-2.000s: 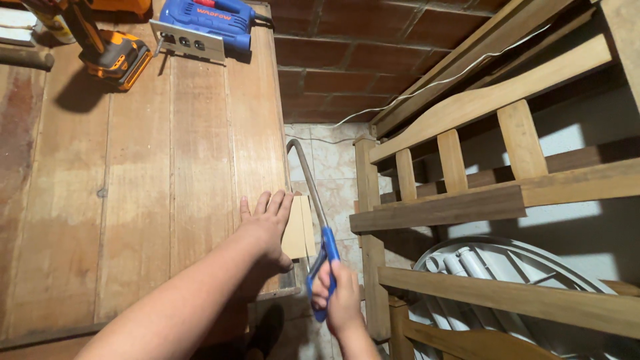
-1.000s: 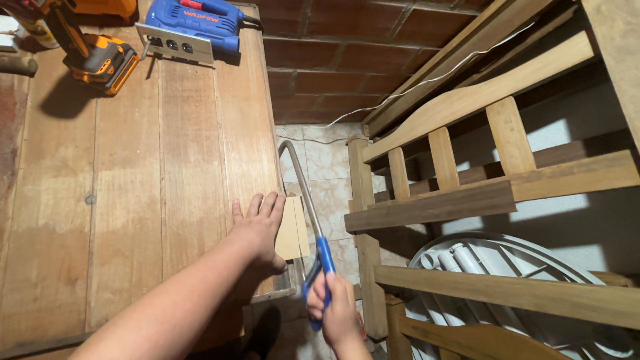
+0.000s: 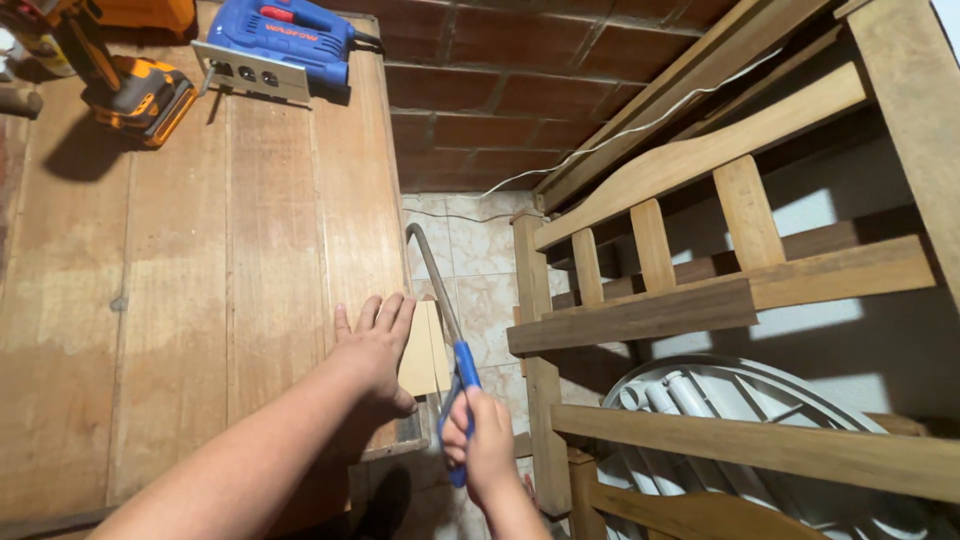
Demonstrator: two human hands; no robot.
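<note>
My left hand (image 3: 375,351) lies flat with its fingers apart, pressing a thin pale wooden piece (image 3: 422,358) onto the right edge of the plank table. The piece juts past the edge, and a dark line runs lengthwise through it. My right hand (image 3: 480,439) is closed around the blue handle of a hacksaw (image 3: 466,365). The grey tubular frame of the saw reaches up and away beside the table edge. Its blade is mostly hidden near the wooden piece.
At the back of the wooden table (image 3: 274,225) are a blue jigsaw (image 3: 281,37) and an orange-and-black cordless tool (image 3: 139,97). A wooden slatted frame (image 3: 540,330) stands at the right, with a white plastic round table (image 3: 720,367) behind it. A brick wall (image 3: 517,90) rises beyond.
My right hand has kept its grip on the hacksaw beside the wooden piece. The left hand has stayed on the piece. The view has shifted slightly.
</note>
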